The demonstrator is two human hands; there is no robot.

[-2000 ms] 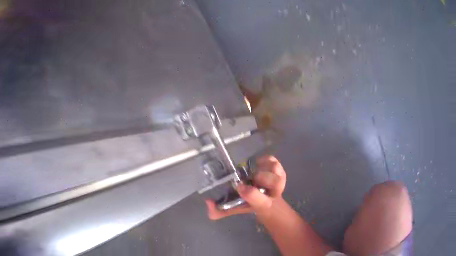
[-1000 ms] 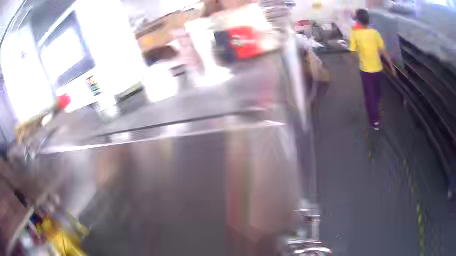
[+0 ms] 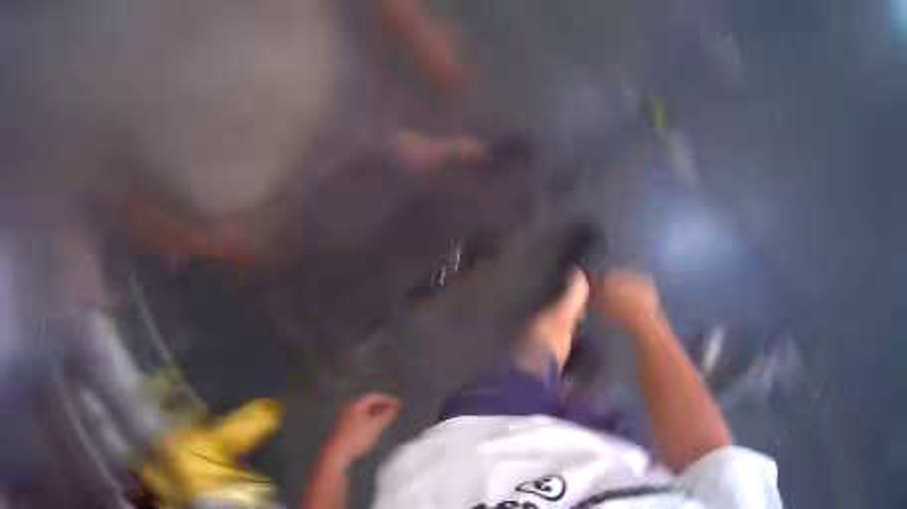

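The view is strongly blurred. My right hand (image 3: 629, 295) is at centre right with its fingers curled, in front of a dark shape, probably my shoe. My left hand (image 3: 373, 413) is at the lower centre left, also curled. I cannot make out anything held in either hand. The machine's steel panel (image 3: 229, 99) fills the upper left and mirrors a pale shirt and arms. No handwheel can be made out.
A yellow thing, perhaps cloth or a bag (image 3: 214, 447), lies at the lower left beside curved pale streaks. The grey floor (image 3: 796, 199) is on the right, with a yellow mark. My lower leg shows near my right hand.
First a hand gripped a low handwheel; then the view rose over the machine, with a person in yellow beyond. Now it points down, with both my hands in view, away from any visible fitting.
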